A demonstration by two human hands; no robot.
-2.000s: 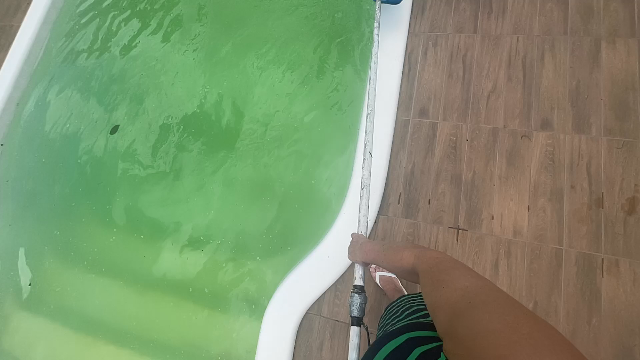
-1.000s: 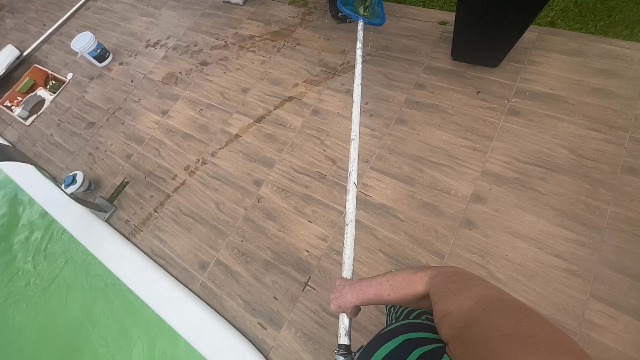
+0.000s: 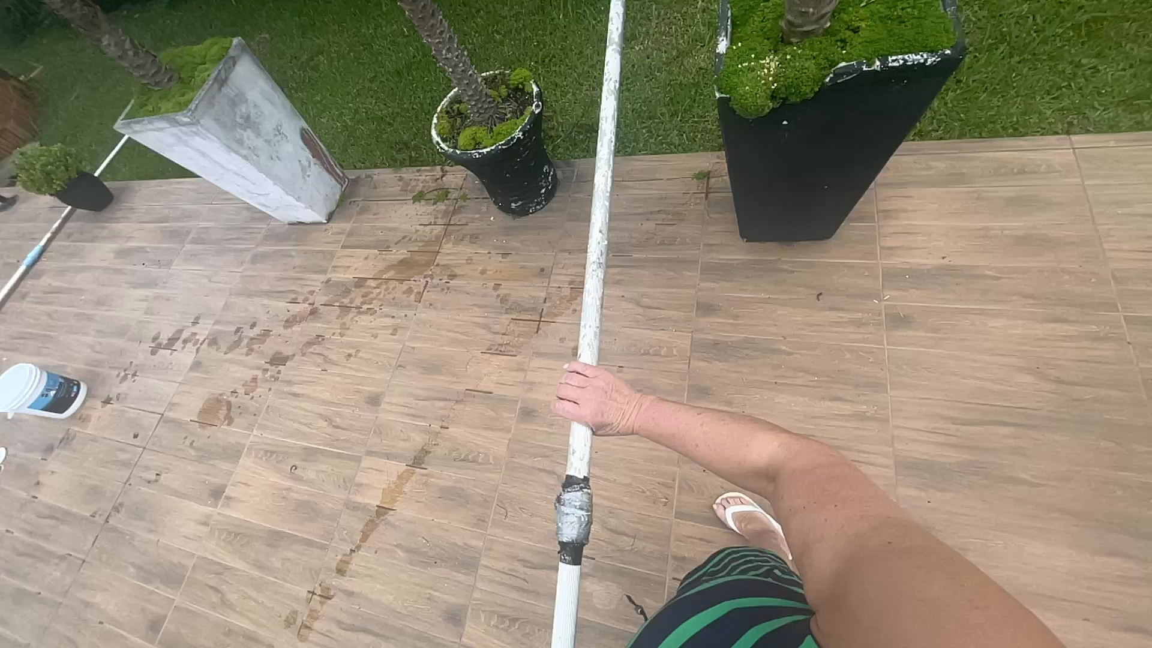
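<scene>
My right hand (image 3: 598, 399) is closed around a white telescopic pole (image 3: 596, 243), just above its joint (image 3: 573, 517), which is wrapped in silver and black tape. The pole runs almost upright through the view, from the bottom edge over the tiled deck to the grass at the top. Its upper end lies outside the view, so whatever it bears there is hidden. My left hand does not show.
Past the deck edge is grass (image 3: 360, 90). Along it stand a tall black planter (image 3: 810, 171), a round black pot (image 3: 513, 175), a grey planter (image 3: 243, 135) and a small potted plant (image 3: 85, 192). A white bucket (image 3: 45, 392) and another pole (image 3: 40, 247) are at left. Wet marks streak the tiles.
The view has swung from the green pool across the deck to the planters. The pole has swung along, still in my right hand; its blue net, seen a second ago, is out of view.
</scene>
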